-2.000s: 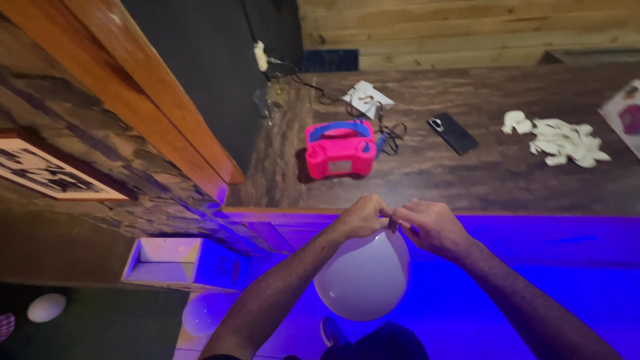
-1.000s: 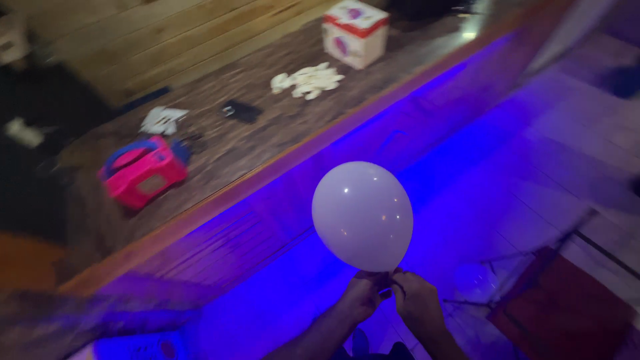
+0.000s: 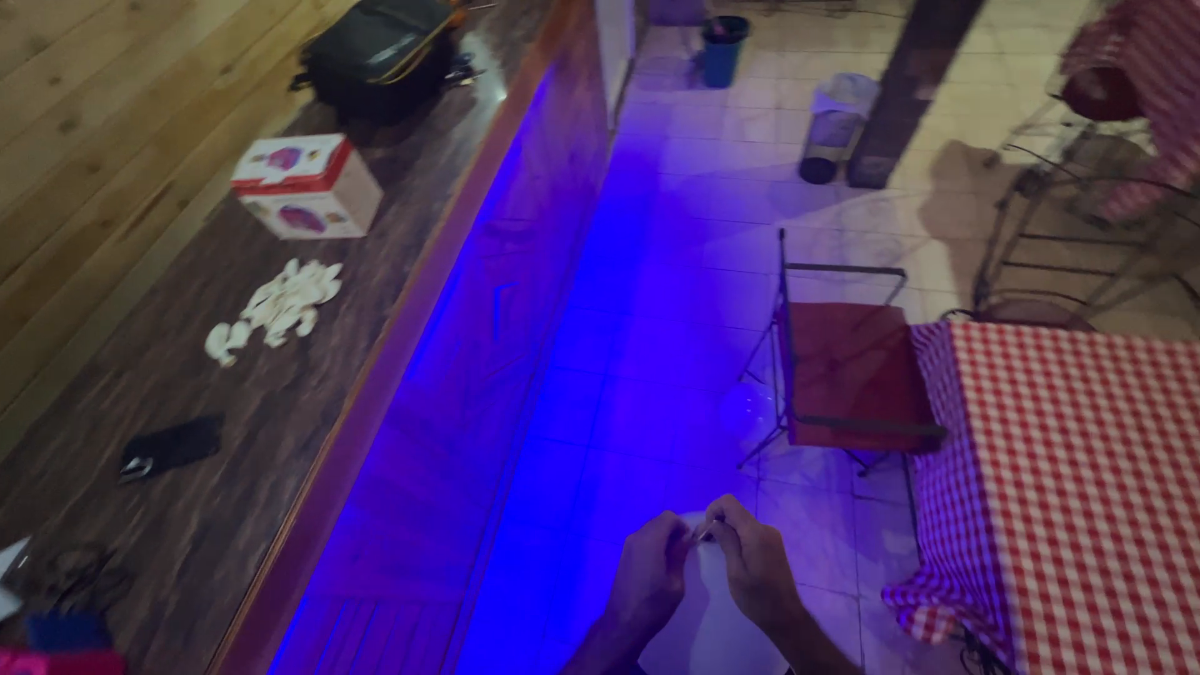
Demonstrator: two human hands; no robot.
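Observation:
Near the bottom centre, my left hand (image 3: 653, 569) and my right hand (image 3: 747, 553) meet at the neck of an inflated white balloon (image 3: 705, 619), each pinching it with the fingertips. The balloon's body hangs below, between my wrists, and is partly hidden by them. Up on the counter to the left lies a pile of uninflated white balloons (image 3: 281, 307). A black phone (image 3: 172, 448) lies nearer, and part of a pink and blue electric balloon pump (image 3: 66, 652) shows at the bottom left corner.
The wooden counter (image 3: 375, 309) runs along my left, bearing a white and red box (image 3: 309, 187) and a black bag (image 3: 380, 56). At the right stand a red chair (image 3: 844, 370) and a table with a checked cloth (image 3: 1087, 487). Two bins (image 3: 724, 52) stand farther off.
The view has swung right along the counter. The balloon, raised above my hands one second ago, now hangs below them. Both hands have stayed at its neck.

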